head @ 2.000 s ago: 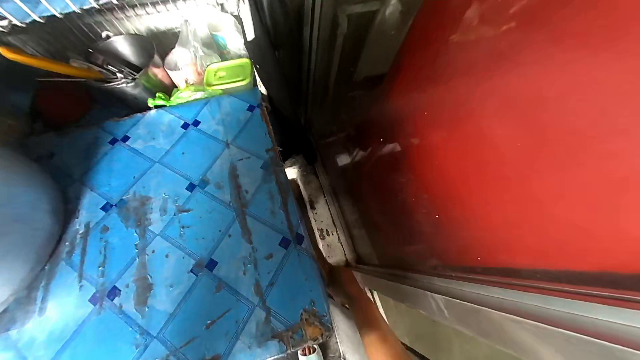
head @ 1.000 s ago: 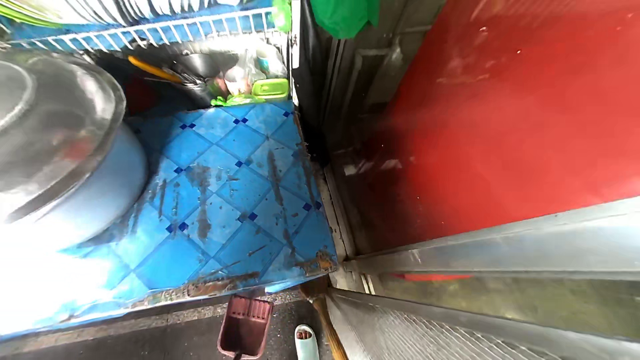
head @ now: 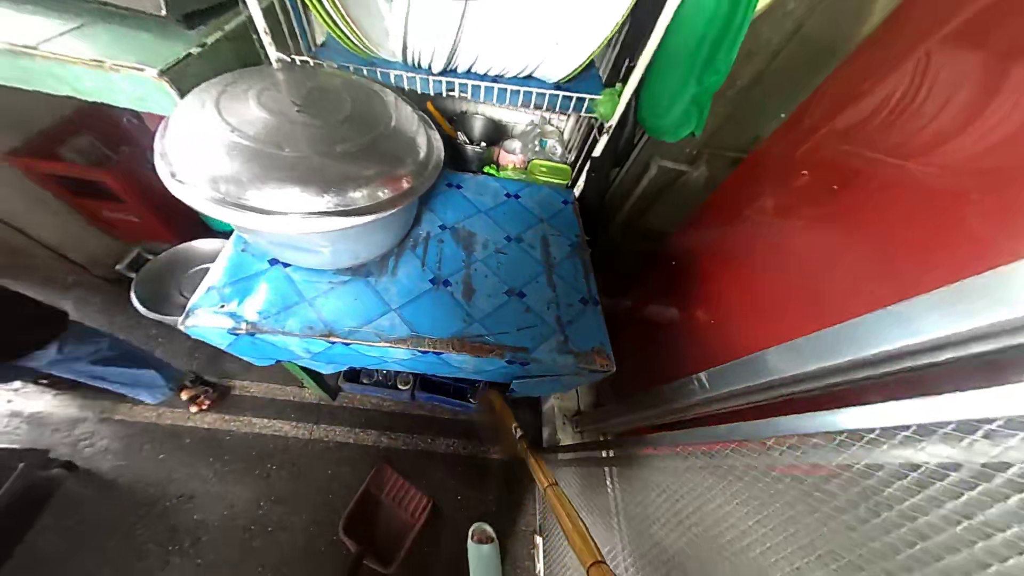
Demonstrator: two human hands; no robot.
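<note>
Neither my left hand nor my right hand shows in the head view. A broom (head: 552,490) with a bamboo-like handle slants up from the bottom edge, its blurred head at the floor by the table's front right corner. Left of it a dark red dustpan (head: 387,516) lies on the floor. Between them, at the bottom edge, a foot in a pale slipper (head: 483,552) is visible. The table (head: 496,264) has a worn blue checked cover, and a large lidded metal pot (head: 300,144) stands on its left part. What holds the broom is out of frame.
Blue crates with glass bottles (head: 384,382) sit under the table. A dish rack (head: 480,88) of plates stands behind it. On the right are a red panel (head: 864,184) and a metal mesh screen (head: 800,496). A person's leg and foot (head: 120,364) show at left, near a metal basin (head: 178,276).
The arm seen at the table's right side two seconds ago is out of view. The broom's head has moved left, to below the table's front edge. The view has shifted to show more floor.
</note>
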